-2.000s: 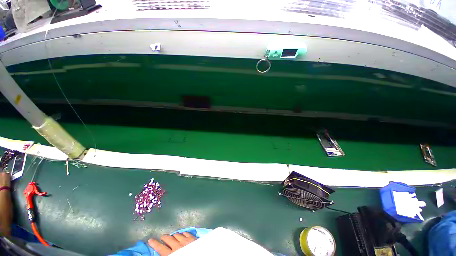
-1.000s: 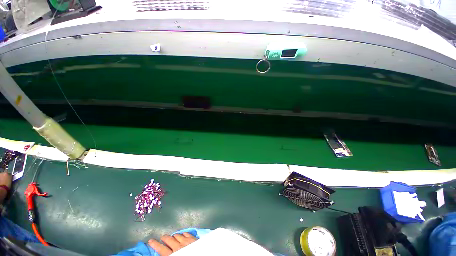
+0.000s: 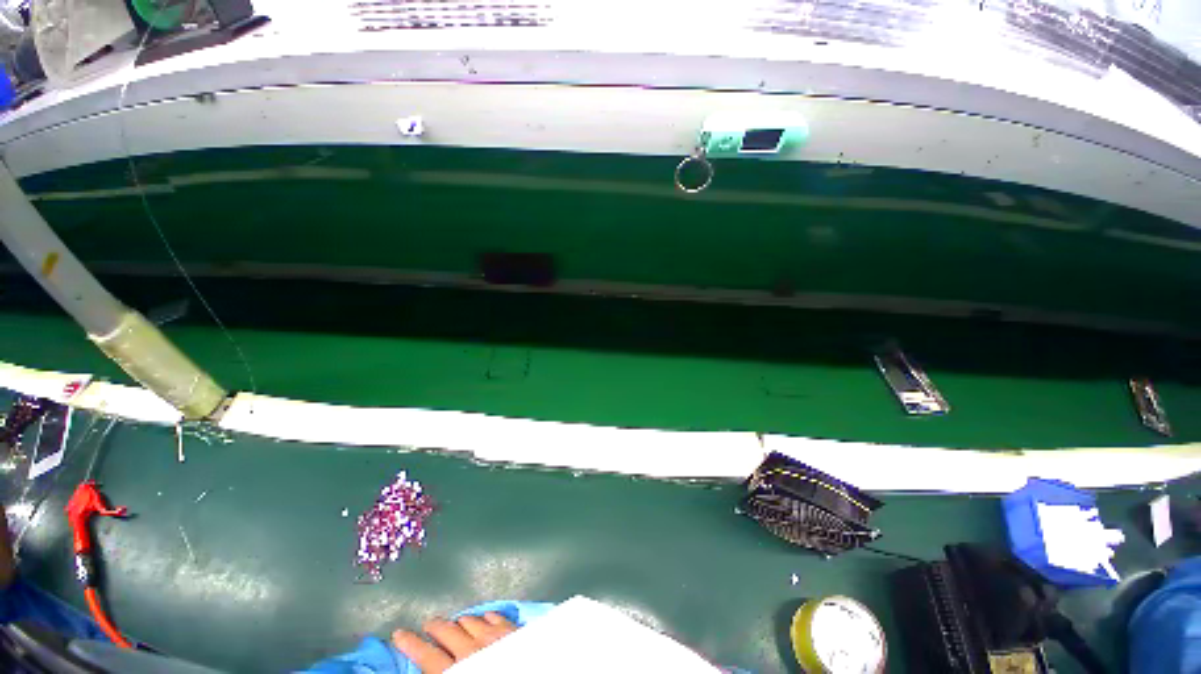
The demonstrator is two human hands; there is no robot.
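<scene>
One of my hands shows at the bottom edge, only its bent fingers, lying against blue sleeve cloth. I cannot tell which hand it is or whether it holds anything. The other hand is not seen. A plain white shape, unclear what, covers the area beside the fingers. Nearest on the bench, a heap of tiny pink-purple and white parts lies ahead of the fingers. A round yellow-green tub or roll with a white top stands to the right, beside a black soldering station.
A black fan stands by the white edge. A blue bin holds white papers. A red-orange air gun lies left. Phone units lie on the green belt. Parts of neighbours show at both sides.
The phone units on the belt have moved to the right. The left neighbour's hand has drawn back toward the left edge. My visible fingers have stayed in place.
</scene>
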